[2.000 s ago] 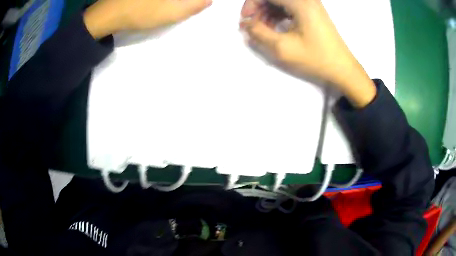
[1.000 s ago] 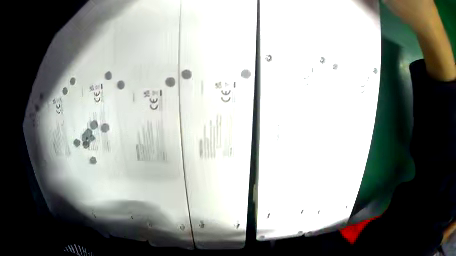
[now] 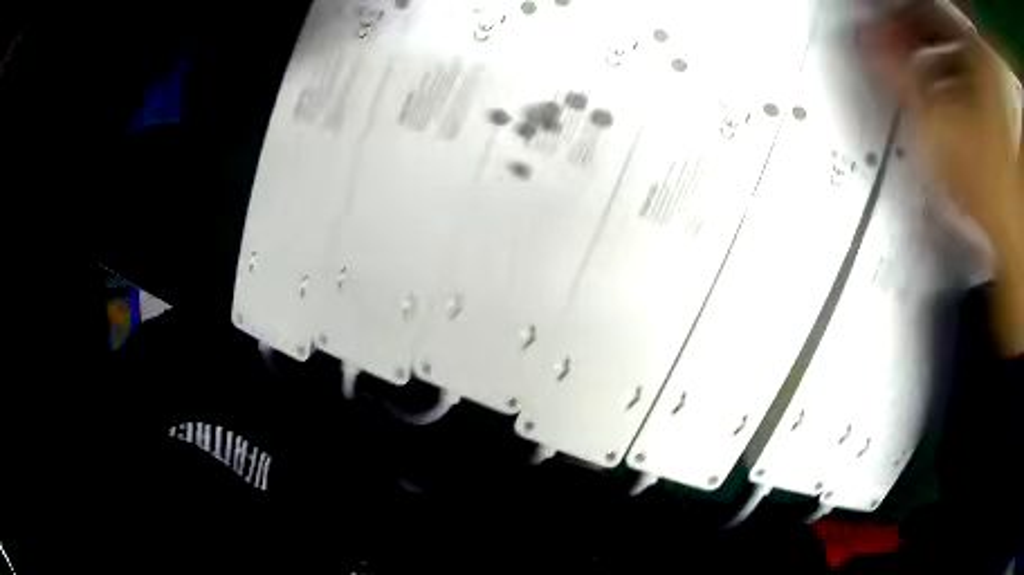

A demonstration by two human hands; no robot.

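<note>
Several white power strips (image 3: 494,247) lie side by side, backs up, with printed text and small holes. A dark gap runs between two strips at the right. A small loose heap of grey pieces (image 3: 544,117) sits on the backs near the upper middle. Other grey dots show along the upper part of the strips. My right hand (image 3: 943,101) is blurred over the upper right end of the strips, fingers bent; whether it holds a piece cannot be told. My left hand is not in view.
White power cords (image 3: 438,407) hang from the strips' near ends. A red bin (image 3: 859,544) shows at the lower right below the bench. A blue patch shows dimly at the upper left. Green bench top (image 3: 999,23) shows at the upper right corner.
The view has turned and shifted, so the strips look tilted and the near ends with cords show again. My right hand has come from the green bench top to over the right strips.
</note>
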